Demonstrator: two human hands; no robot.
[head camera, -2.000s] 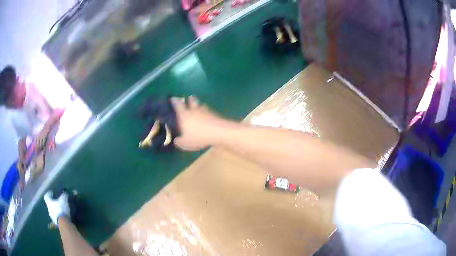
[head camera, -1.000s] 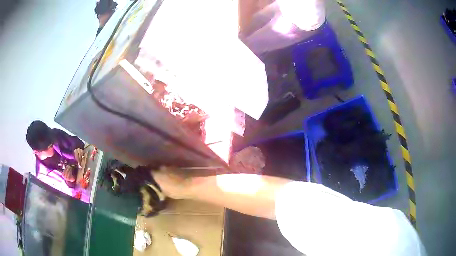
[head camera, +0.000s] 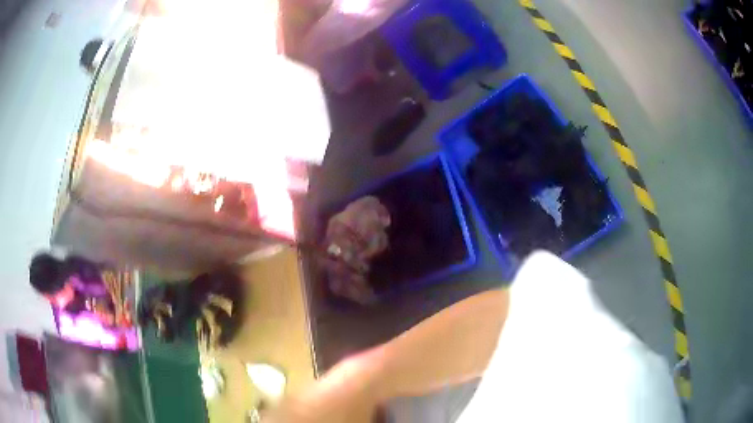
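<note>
Two black birds with tan legs lie side by side at the lower left, one (head camera: 160, 312) on the green belt (head camera: 172, 382), the other (head camera: 216, 307) at the belt-side edge of the tan board (head camera: 272, 314). A white rounded bottle (head camera: 266, 379) lies on the board, with a white crumpled piece (head camera: 212, 381) to its left. My right hand (head camera: 301, 406) is blurred at the bottom edge, below the bottle; its fingers cannot be made out. A small blurred thing lies left of it. My left hand is out of the picture.
Blue crates (head camera: 462, 215) stand on the floor right of the bench, one with black pieces (head camera: 528, 157). A blue stool-like object (head camera: 442, 45) is behind them. Yellow-black tape (head camera: 615, 136) crosses the floor. A brightly lit box-like structure (head camera: 182, 227) stands beyond the board. A person (head camera: 62, 285) sits far left.
My right hand has left the black birds and come back to the bottom of the view. The birds now lie free. The view has shifted, showing more of the crates.
</note>
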